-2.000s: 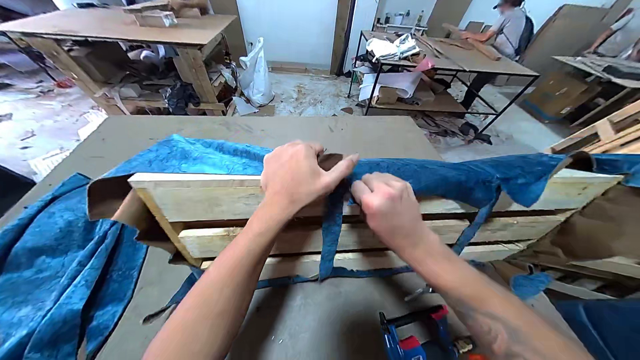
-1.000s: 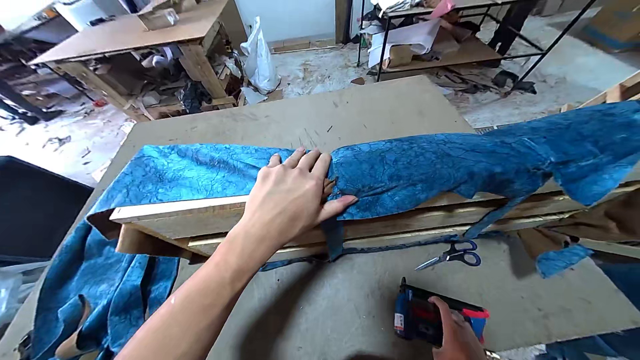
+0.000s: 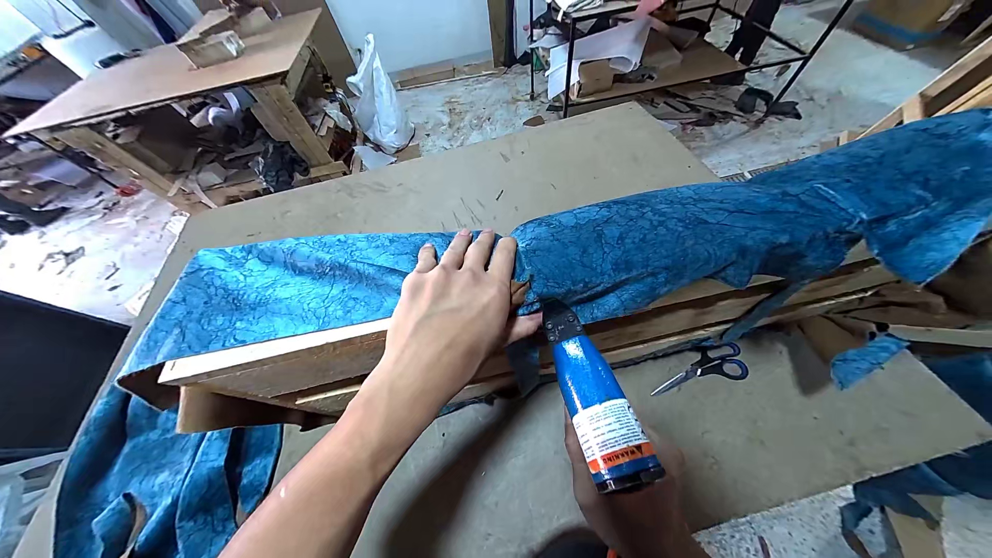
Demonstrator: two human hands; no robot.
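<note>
Blue crackle-patterned upholstery fabric lies over a wooden frame on the worktable. My left hand presses flat on the fabric at a seam, its thumb by the frame's near edge. My right hand grips a blue staple gun, its nose against the fabric edge close to my left thumb; the tool hides most of the fingers. A fabric strip hangs over the frame's near side. Scissors with dark blue handles lie on the table to the right of the staple gun.
The worktable's board top bears the frame. Loose blue fabric hangs at the left. Beyond stand another wooden table, a white plastic bag and a metal-framed rack. Scraps litter the floor. More wooden framing is at the right.
My right hand has left the fabric, taken hold of the staple gun that lay on the table, and brought it up to the frame. My left hand stays on the fabric. The view has tilted down.
</note>
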